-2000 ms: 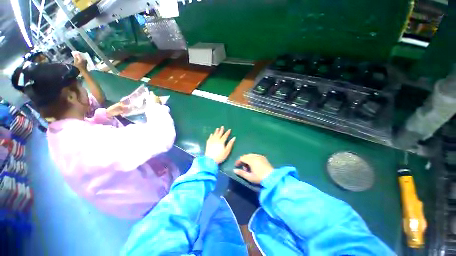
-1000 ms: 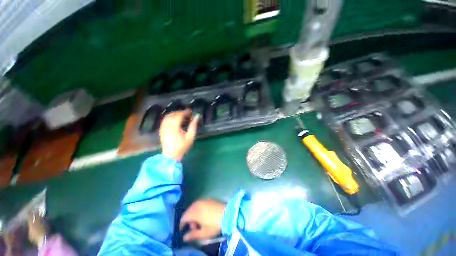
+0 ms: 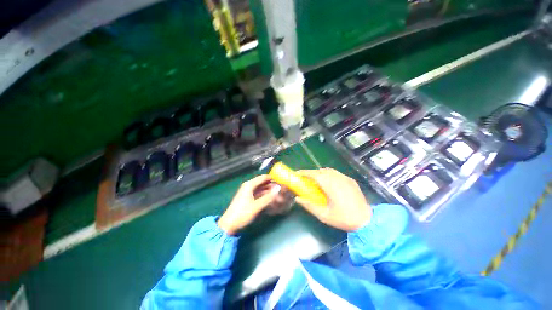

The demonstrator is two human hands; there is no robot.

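Note:
My right hand [image 3: 339, 200] is closed around the yellow body of the electric screwdriver [image 3: 296, 183], in front of me over the green bench. My left hand [image 3: 249, 203] is at the screwdriver's front end, fingers curled. Whether it touches the driver or holds something small is blurred. A greyish round patch, probably the screw dish [image 3: 282, 203], shows partly between and below my hands. The driver's tip cannot be made out clearly.
The left blister tray [image 3: 187, 172] of black units lies on a brown board [image 3: 105, 197]. A pale post [image 3: 289, 100] stands between it and the right blister tray [image 3: 417, 145]. A black fan [image 3: 514, 132] is at right, a white box [image 3: 27, 184] at left.
My right hand has taken up the yellow screwdriver from the bench. My left hand has left the left tray and come beside it. The view has turned right.

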